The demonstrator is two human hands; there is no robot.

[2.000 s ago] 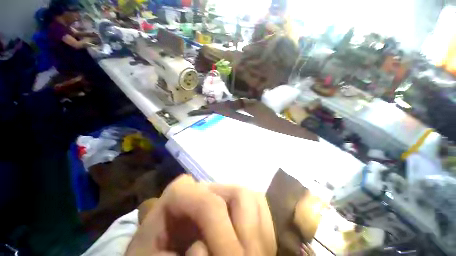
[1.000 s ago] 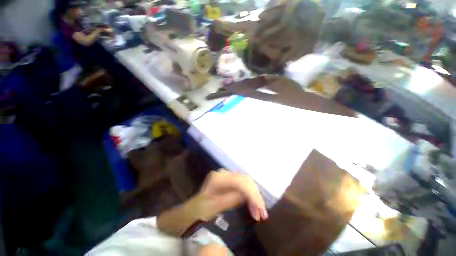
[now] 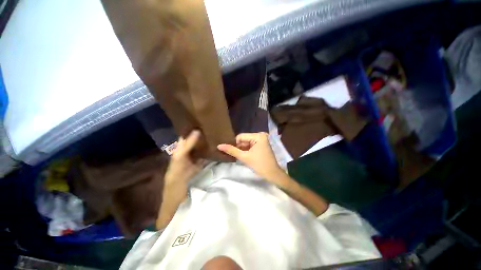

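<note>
A long brown fabric panel (image 3: 184, 68) runs from the top of the view over the table's front edge down to my lap. My left hand (image 3: 184, 153) is at the panel's lower left end, its fingers on the cloth. My right hand (image 3: 256, 153) pinches the lower right corner between thumb and fingers. The panel's far end is cut off by the top of the picture.
The white table (image 3: 58, 58) has a marked grey strip along its front edge. Left below is a bin with brown cloth (image 3: 137, 190) and bags. On the right, brown pieces (image 3: 306, 121) lie on a white sheet, beside a blue bin (image 3: 377, 111) with scraps.
The view has swung down from the table and sewing machine to my lap. Both hands are now at the end of the brown panel, which hangs over the table edge.
</note>
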